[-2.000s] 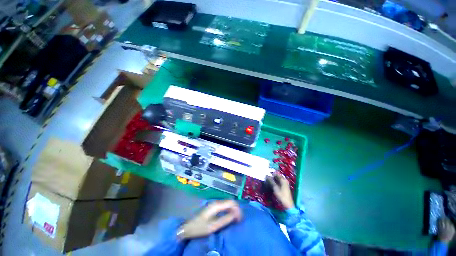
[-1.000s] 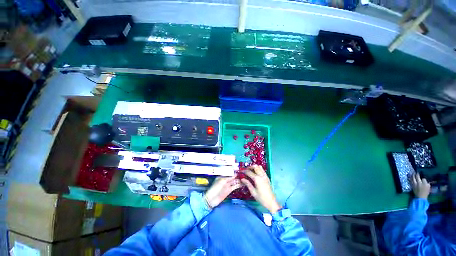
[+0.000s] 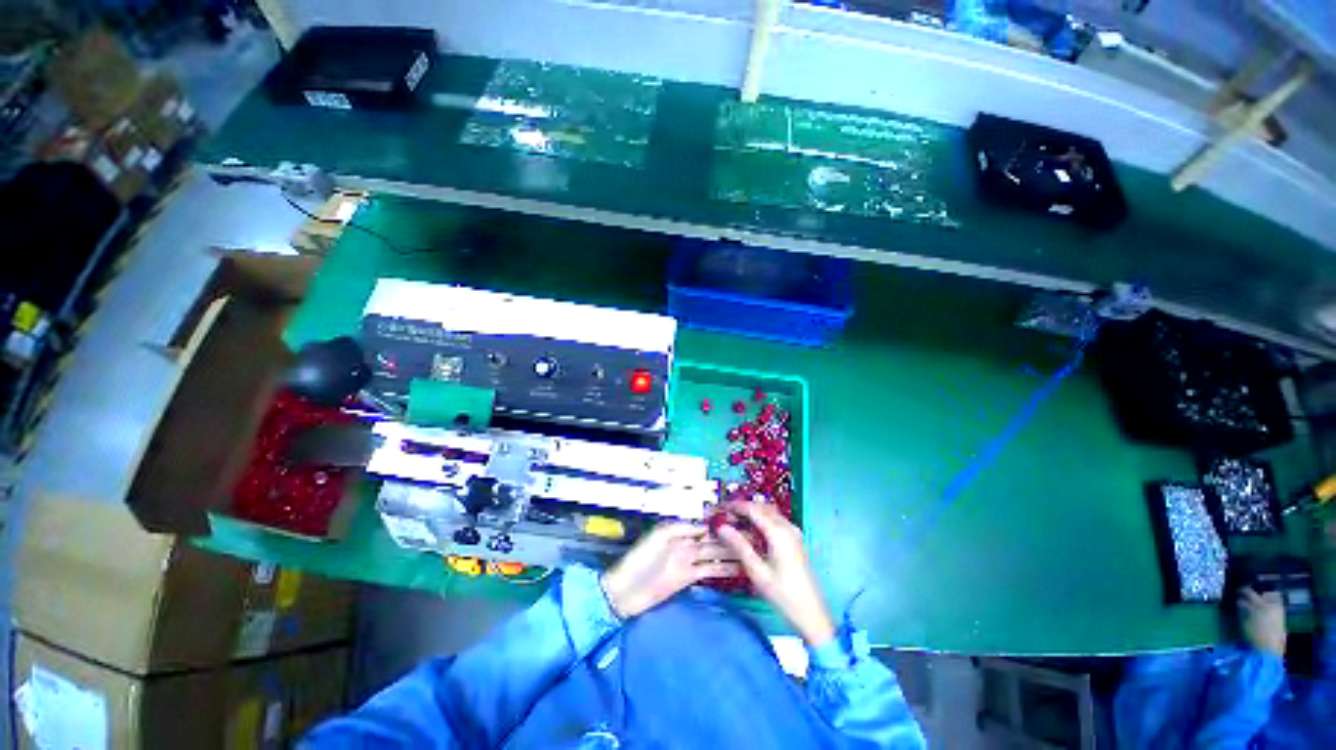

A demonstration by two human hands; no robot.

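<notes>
The grey-black machine with a white top [image 3: 520,352] stands in front of me, its pale feed rail [image 3: 586,465] running across its front. The green parts tray [image 3: 803,440] at its right end holds loose red components [image 3: 759,447]. My left hand [image 3: 662,564] is at the right end of the rail, over the tray's near left corner. My right hand [image 3: 777,560] is beside it over the tray, the fingers of both hands close together. Red shows between the fingers, but I cannot tell whether either hand grips a component.
An open carton [image 3: 183,410] with red parts stands at the left. A blue bin [image 3: 762,293] is behind the tray under the shelf [image 3: 586,169]. A blue cord [image 3: 1011,425] lies to the right. Black trays [image 3: 1194,384] and another person's hand [image 3: 1262,621] are at far right.
Over the last second the view has shifted slightly, and my hands have come closer together at the rail end. Two seconds ago my left hand was lower left, away from the tray.
</notes>
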